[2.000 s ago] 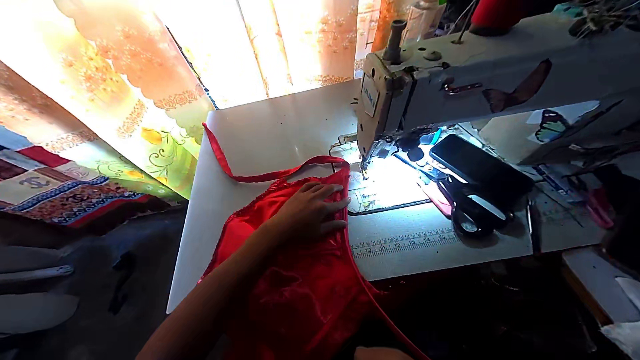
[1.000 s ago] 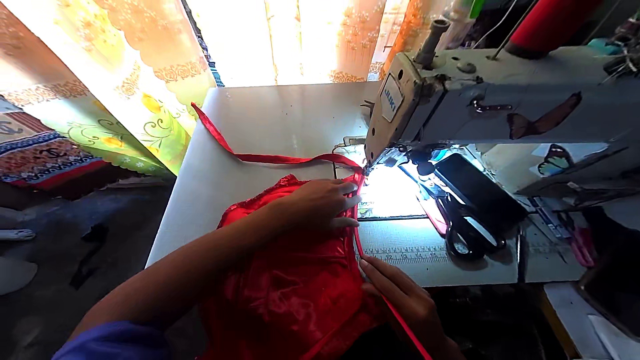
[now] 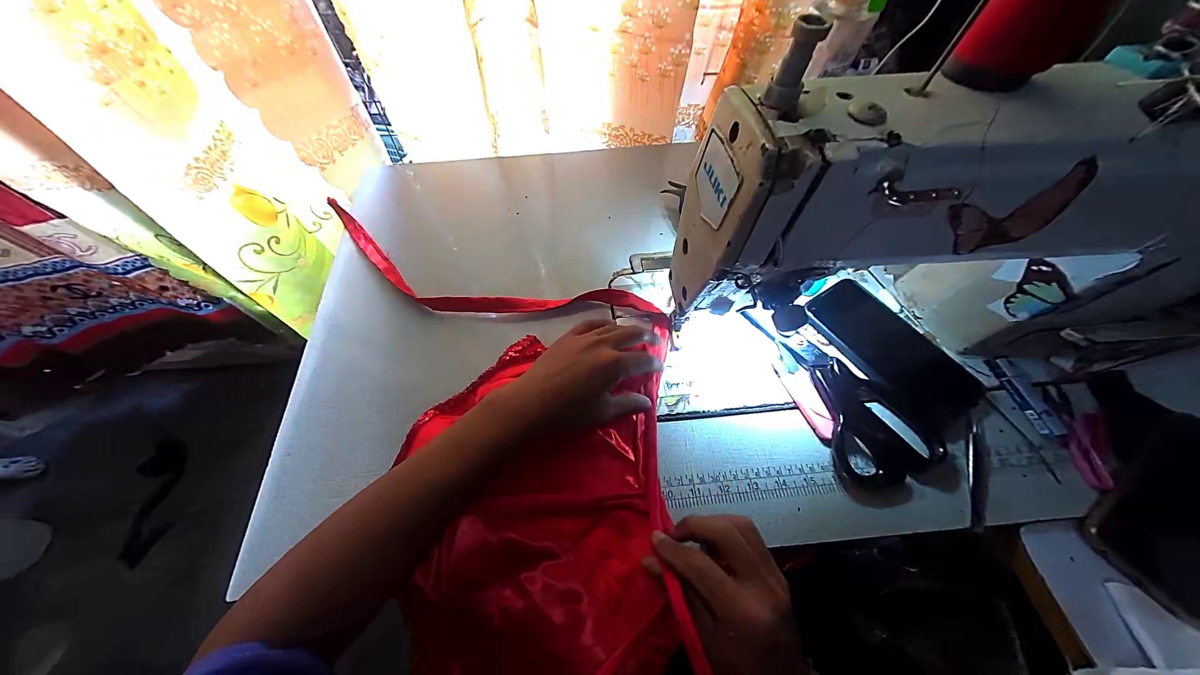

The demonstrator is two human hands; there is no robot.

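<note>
Red satin fabric [image 3: 553, 525] lies over the front of the sewing table, with a narrow red strip [image 3: 497, 304] running along its right edge and trailing to the back left. My left hand [image 3: 600, 375] rests flat on the fabric, fingertips by the edge strip, just left of the needle area. Lower down, my right hand [image 3: 727, 586] pinches the strip between thumb and fingers at the fabric's right edge. The head of a Juki sewing machine [image 3: 741, 197] stands over the lit needle plate. Its presser foot is partly lost in glare.
Right of the needle area lie black-handled scissors [image 3: 867, 436], a black phone [image 3: 891, 347] and pens. A printed ruler scale [image 3: 750, 487] crosses the table front. A red thread cone [image 3: 1022, 37] stands on the machine. Curtains [image 3: 562, 75] hang behind the table [image 3: 525, 206].
My right hand, barely visible at the bottom edge two seconds ago, has come up to the fabric's right edge and taken hold of the strip. My left hand stays on the fabric.
</note>
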